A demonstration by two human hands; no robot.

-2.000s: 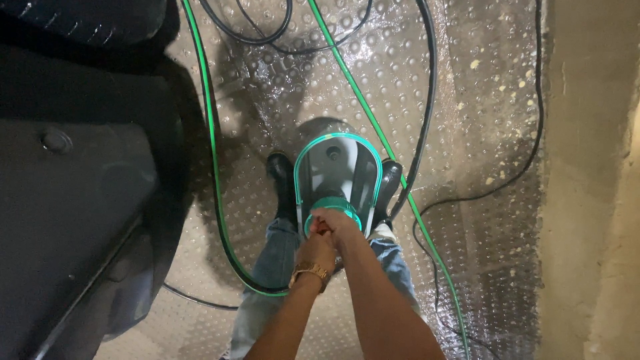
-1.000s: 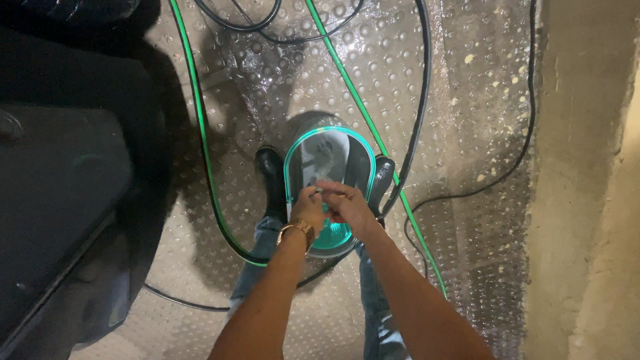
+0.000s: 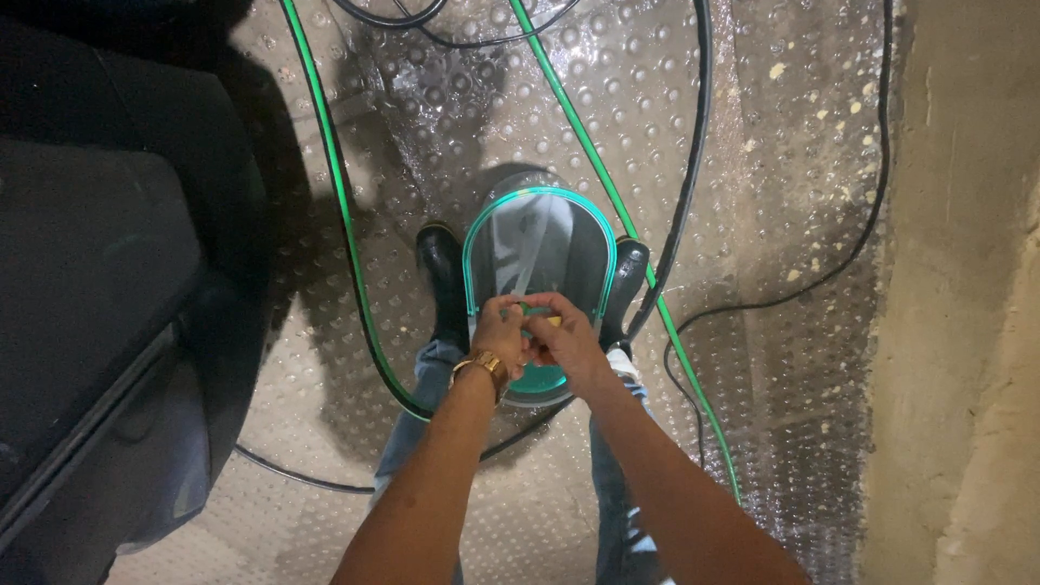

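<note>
A clear container with a teal rim (image 3: 540,192), rounded at its far end, stands between my rubber boots (image 3: 443,280). Over its near part my left hand (image 3: 501,331), with a gold-coloured watch on the wrist, meets my right hand (image 3: 565,337). Between the fingertips of both hands is a small green piece (image 3: 524,309); a small yellow piece (image 3: 554,321) shows at my right fingers. Fingers hide most of these pieces, so what they belong to cannot be told. A pale strip or stream reaches from the fingertips over the container's inside.
A dark vehicle body (image 3: 89,211) fills the left side. A green hose (image 3: 585,138) runs past the right boot, and another green hose (image 3: 337,179) curves at left. Black hoses and a thin black cable (image 3: 881,138) lie on the wet, studded floor. A concrete strip (image 3: 959,244) borders the right.
Two seconds ago my hands were clasped close together over the container's near end; now the fingers are spread around small pieces and the wrists are farther apart.
</note>
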